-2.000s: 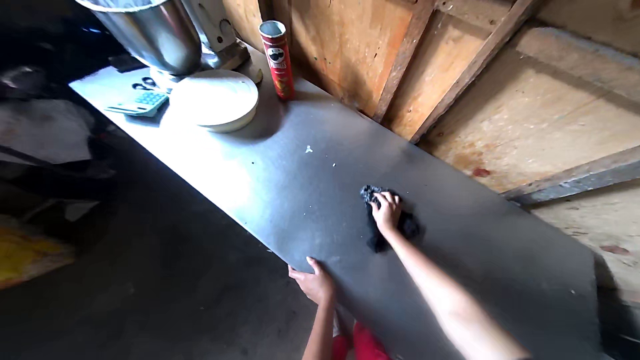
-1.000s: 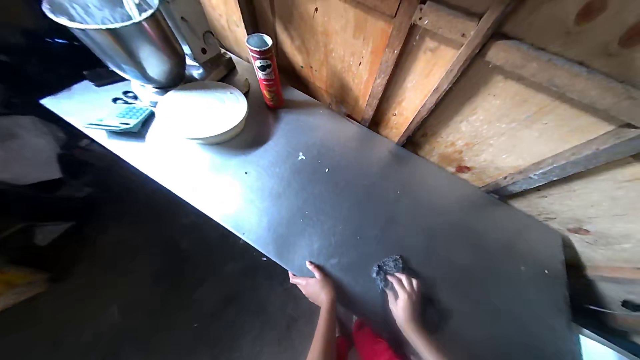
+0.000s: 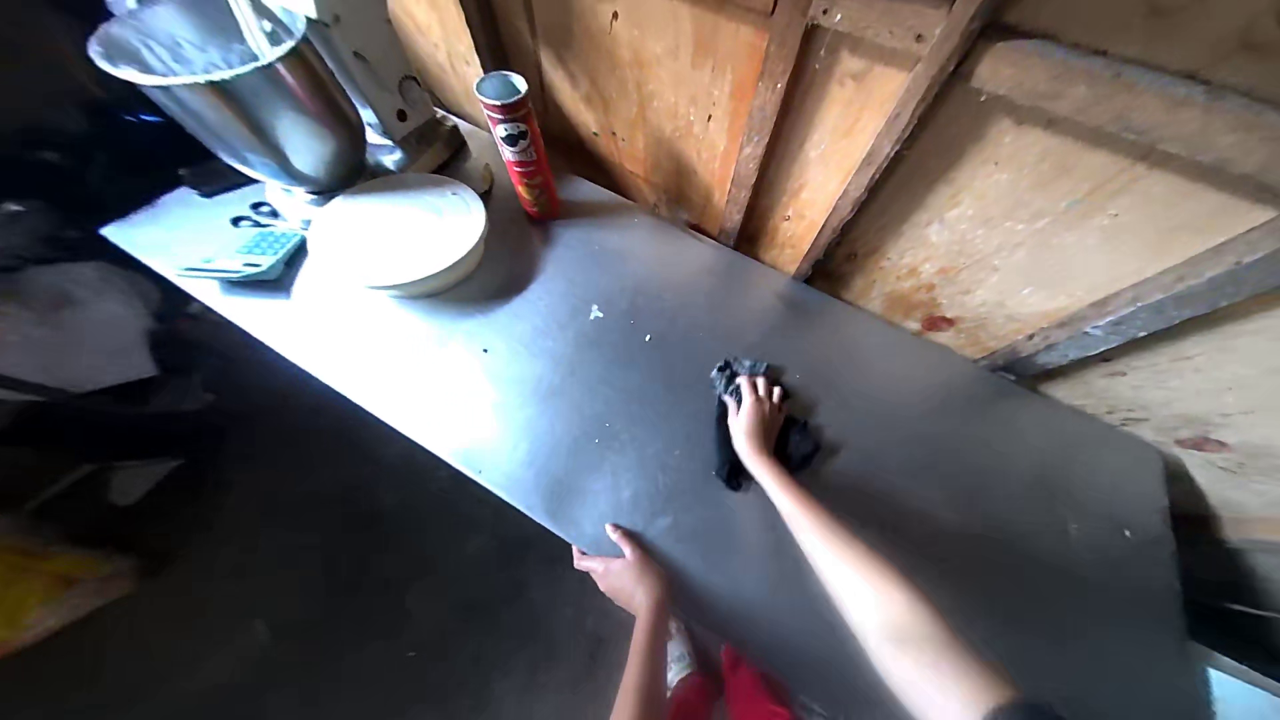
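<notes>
My right hand (image 3: 757, 420) presses a crumpled dark cloth (image 3: 733, 450) against the grey metal tabletop (image 3: 950, 460), right of the middle of the view. Part of the cloth is hidden under the fingers and palm. My left hand (image 3: 625, 575) grips the table's near edge, with its thumb on top and the other fingers at or below the rim. A few small white scraps (image 3: 596, 312) lie on the surface, up and to the left of the cloth.
At the table's far left stand a mixer's steel bowl (image 3: 270, 120), a round white-lidded container (image 3: 400, 232), a teal calculator (image 3: 255, 254), black-handled scissors (image 3: 257, 214) and a red Pringles can (image 3: 520, 150). A wooden wall (image 3: 1100, 190) runs along the back edge.
Since a second ago, my right hand has moved with the cloth away from my body, toward the wall side. My left hand has stayed on the table's edge.
</notes>
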